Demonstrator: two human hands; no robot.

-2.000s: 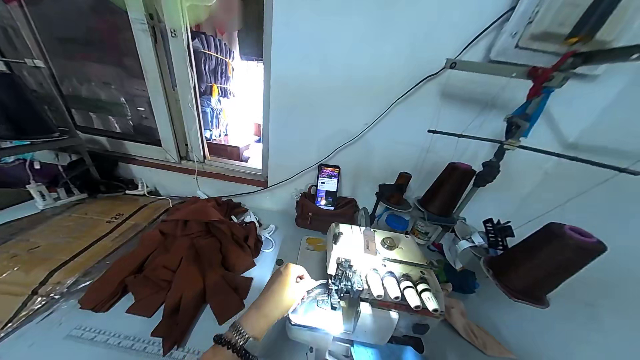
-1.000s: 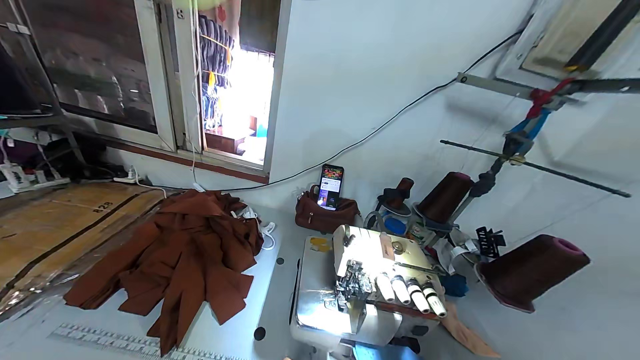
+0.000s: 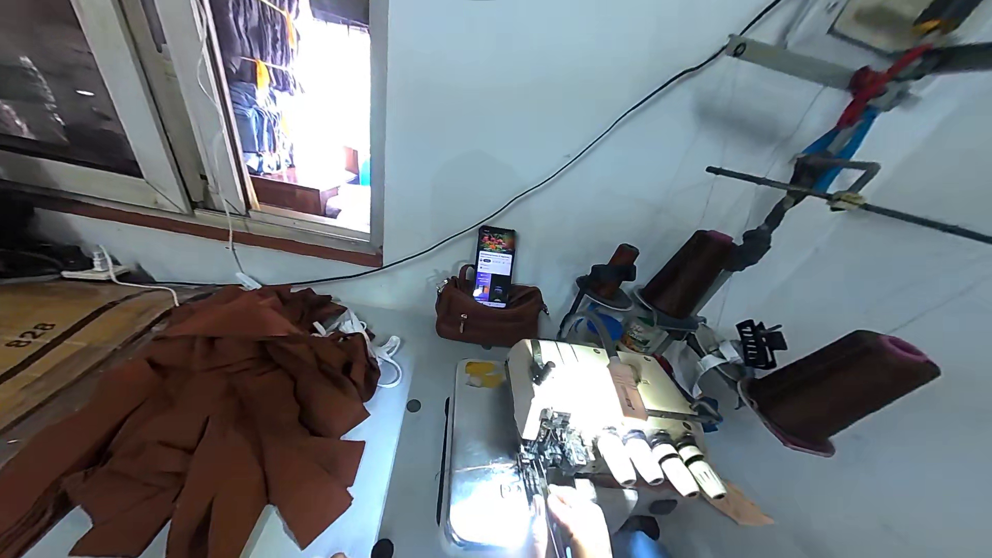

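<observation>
An overlock sewing machine point(image 3: 566, 387) stands on the table with its lamp lit. My right hand point(image 3: 575, 521) is at the bottom, beside the needle and looper area, its fingers around a thin metal tool point(image 3: 553, 535), perhaps tweezers; glare hides detail. Only a fingertip of my left hand point(image 3: 339, 555) shows at the lower edge, left of the machine; what it touches is hidden. Reddish-brown cut fabric pieces point(image 3: 232, 403) lie heaped on the left. Brown thread cones point(image 3: 845, 387) stand on holders behind and right of the machine.
A phone point(image 3: 494, 263) leans on a brown pouch point(image 3: 490, 319) by the wall. A cardboard sheet point(image 3: 70, 333) lies far left, under the window frame point(image 3: 310, 232). A thread stand rod point(image 3: 914, 218) crosses the upper right. A black cable point(image 3: 542, 182) runs along the wall.
My left hand, at the machine two seconds ago, has withdrawn to the lower edge. My right hand has come in at the machine's front. No hand was clearly visible one second ago.
</observation>
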